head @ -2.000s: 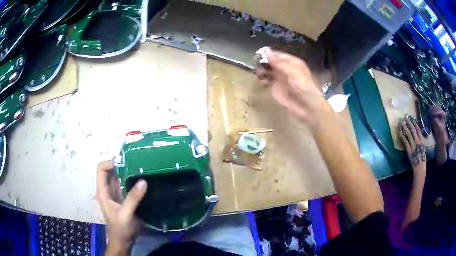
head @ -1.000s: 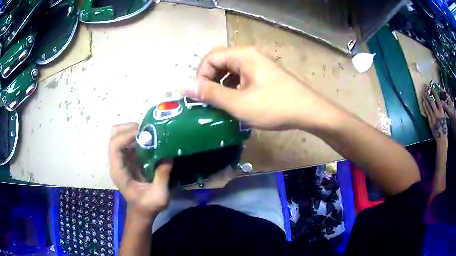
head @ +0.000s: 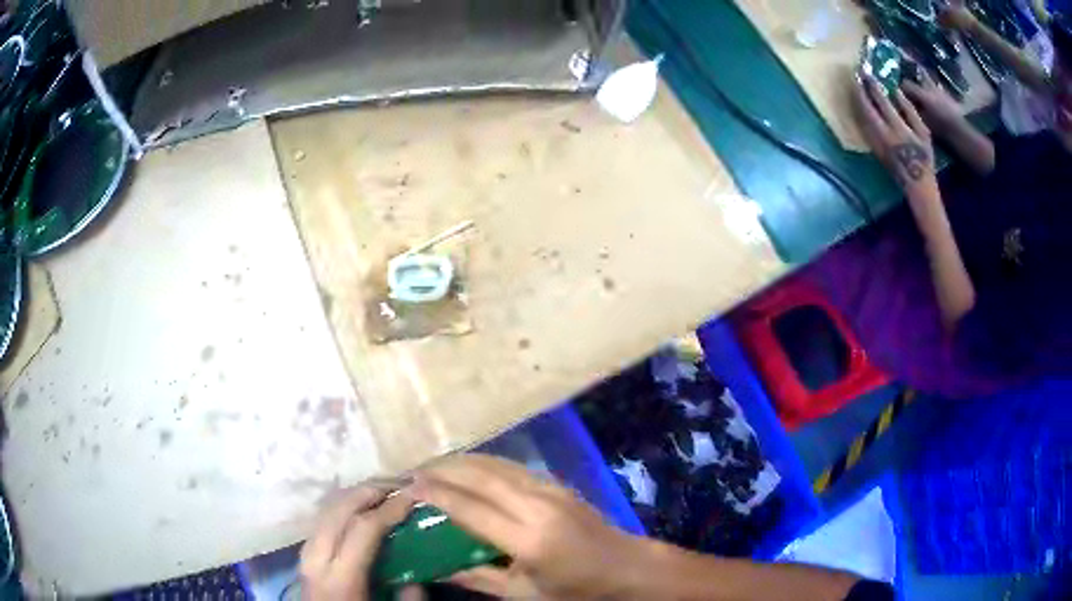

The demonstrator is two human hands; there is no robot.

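A glossy green car body shell [head: 437, 549] is held low at the bottom of the picture, at the bench's front edge, partly covered by my hands. My left hand [head: 341, 549] grips its left side. My right hand [head: 511, 517] lies over its top and right side. Its lights are hidden under my fingers. A small whitish glue dish [head: 420, 277] sits on a brown stained pad [head: 437, 319], with a thin pale stick [head: 440, 238] at its upper edge.
Stacked green shells [head: 73, 176] stand at left. An open carton [head: 353, 71] stands at the far edge. A white teardrop-shaped thing [head: 629, 92] lies beside it. A blue crate of jumbled parts [head: 688, 452] and a red stool-like thing [head: 811, 352] are below. Another worker's hand [head: 899, 129] is at upper right.
The view has swung right. The shell is now lower, near the bench edge. My right hand has come from above the bench, first to the shell's light end, and now wraps the shell with my left.
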